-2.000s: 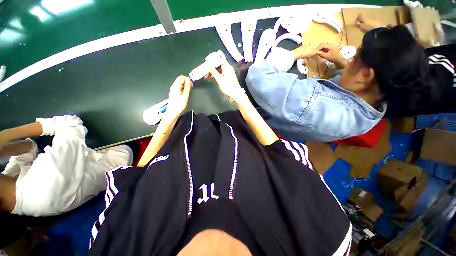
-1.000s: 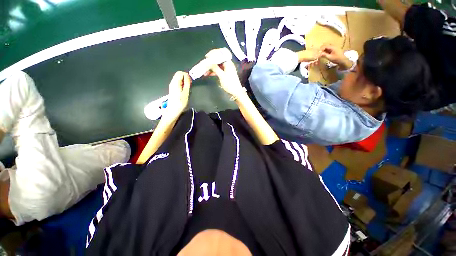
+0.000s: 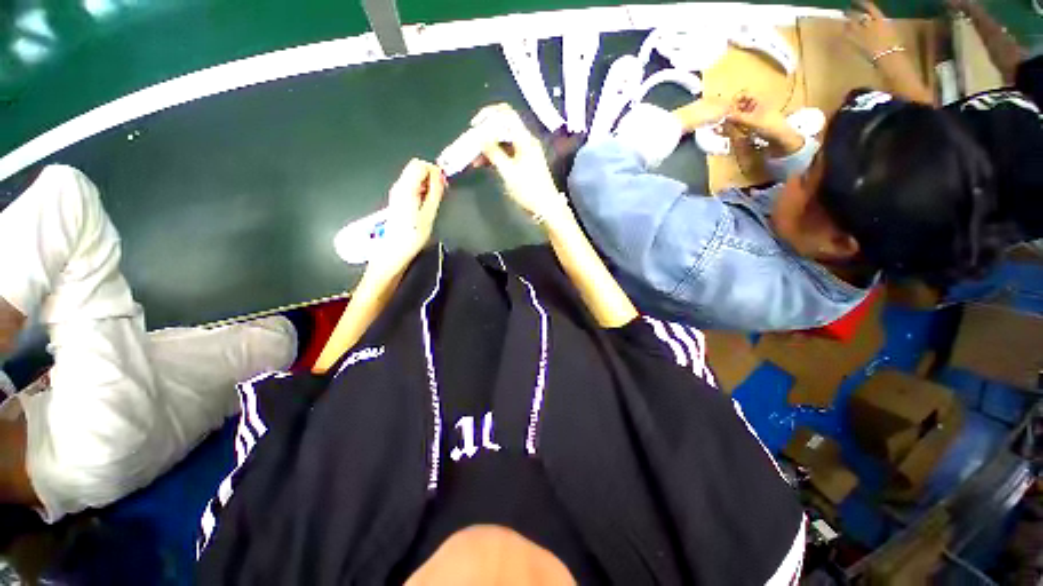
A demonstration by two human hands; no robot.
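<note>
A white plastic housing piece (image 3: 466, 150) is held above the dark bench (image 3: 263, 172). My right hand (image 3: 511, 155) grips its wide upper right part. My left hand (image 3: 414, 197) is at its lower left tip with the fingers pinched together. A second white housing (image 3: 361, 237) with a blue spot inside reaches out from under my left hand and wrist; its other end is hidden. What lies between my left fingertips is too small to tell.
A person in a denim jacket (image 3: 709, 246) sits close on my right, with white curved parts (image 3: 580, 80) and cardboard (image 3: 732, 86) before them. A person in white (image 3: 86, 309) is on my left. A pale rail (image 3: 263, 80) borders the green belt.
My hands and the held piece have shifted only slightly. The person on the left has moved an arm up onto the bench side. A further person's arm at the upper right has moved.
</note>
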